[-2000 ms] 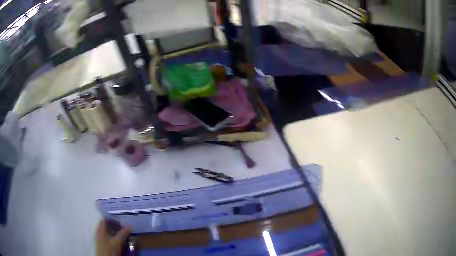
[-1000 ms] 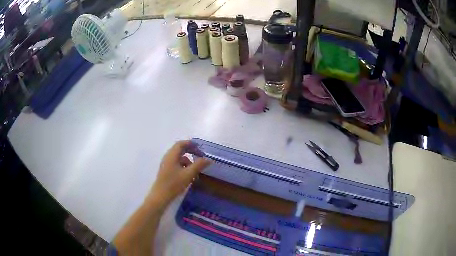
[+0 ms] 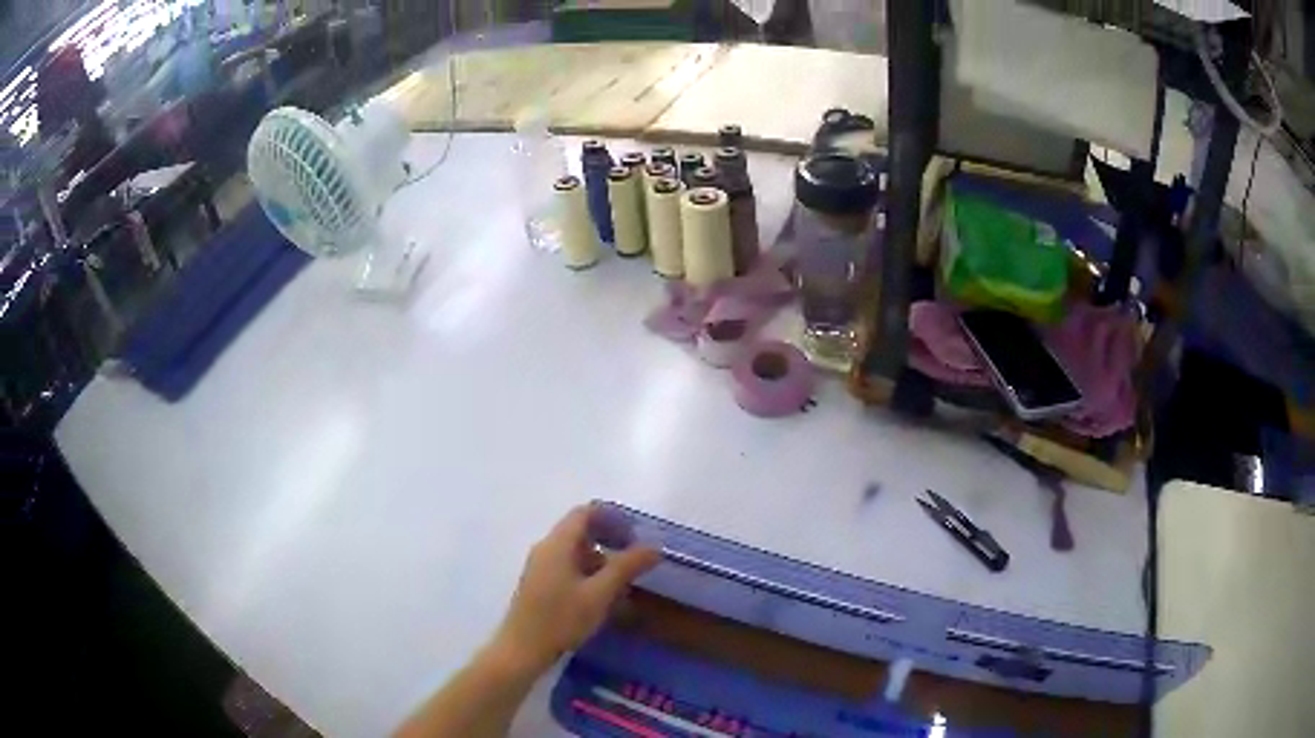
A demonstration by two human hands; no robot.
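A clear bluish sewing template (image 3: 808,584) lies at the bottom of the view, cut off by the lower edge. Its upper leaf has long narrow slots and a small dark rectangle at the right. Its lower leaf shows red or pink lines, and a brown strip shows between the leaves. My left hand (image 3: 565,594) is bare and pinches the upper leaf's left corner between thumb and fingers. My right hand is not in view. Open thread snips (image 3: 963,529) lie on the white table behind the template.
Thread cones (image 3: 707,238), pink tape rolls (image 3: 773,378) and a drink bottle (image 3: 834,267) stand behind. A dark-framed shelf tray holds a phone (image 3: 1020,363) and green packet (image 3: 1005,260). A fan (image 3: 310,180) and folded blue cloth (image 3: 217,310) are left; a cream board (image 3: 1233,606) is right.
The view has swung left and then tilted up, so the table items shift in the picture. My left hand still holds the template's corner, and the upper leaf looks narrower and more steeply angled than before.
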